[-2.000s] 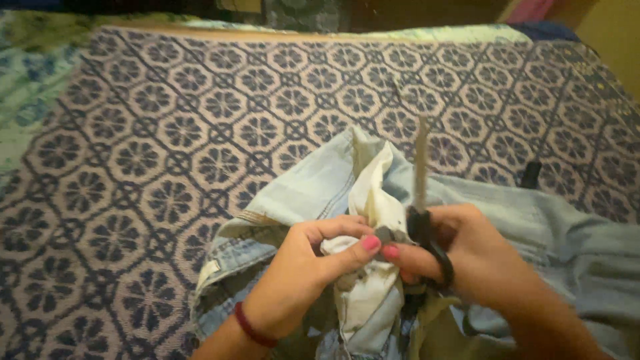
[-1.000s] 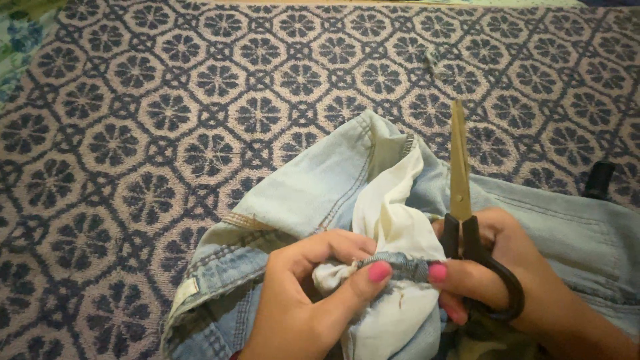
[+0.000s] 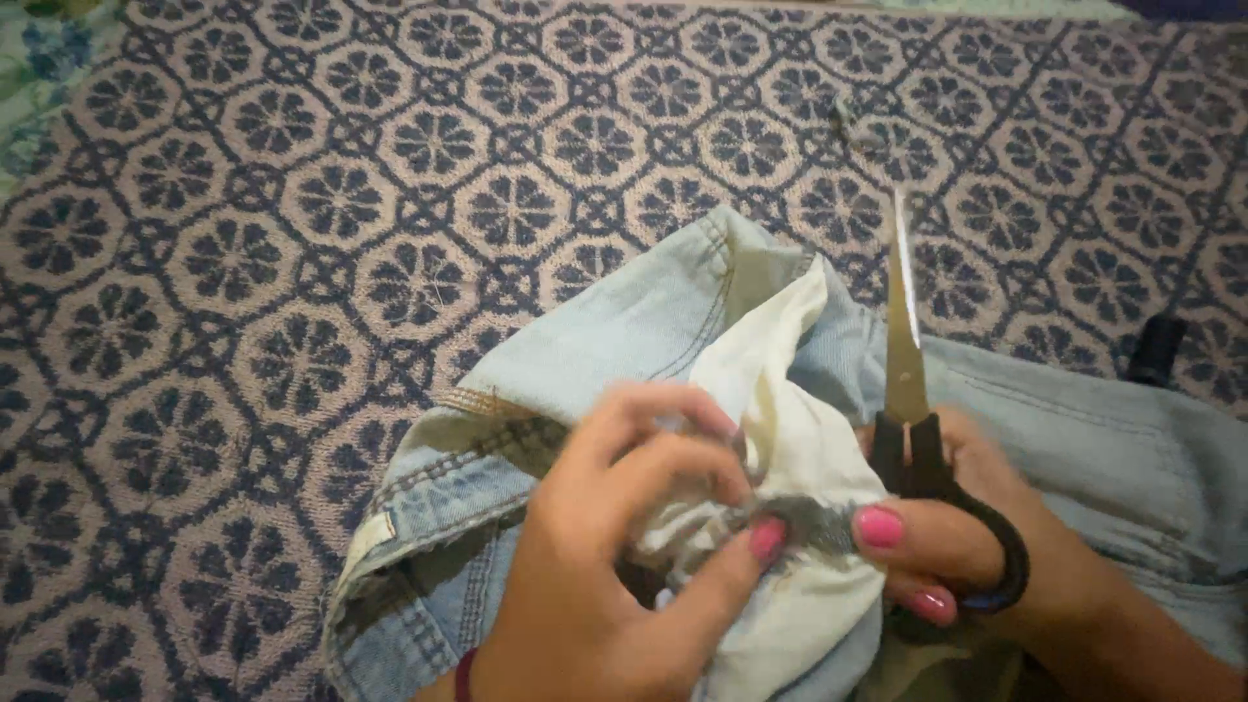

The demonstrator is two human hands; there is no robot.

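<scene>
A pair of light blue denim jeans [image 3: 604,312] lies spread over the patterned cloth, with white pocket fabric [image 3: 809,429] pulled out on top. My left hand [image 3: 634,526], a dark red band at its wrist, pinches a grey, frayed-looking piece of denim [image 3: 819,522] on the white fabric between thumb and fingers. My right hand [image 3: 965,546] holds the other end of that piece with its thumb. Also in my right hand are scissors [image 3: 907,390] with black handles; their blades are together and point away from me. The palm-side fingers of my right hand are partly hidden.
A patterned navy and beige cloth [image 3: 409,283] lies under the jeans. A small black object [image 3: 1156,349] rests at the upper edge of the trouser leg on the right. A green and blue floral cloth [image 3: 58,58] shows at the upper left.
The fingers of my left hand have lifted and curled above the white fabric, while the thumb stays at the grey piece. The scissors remain in my right hand. The view has moved closer since the earliest frame.
</scene>
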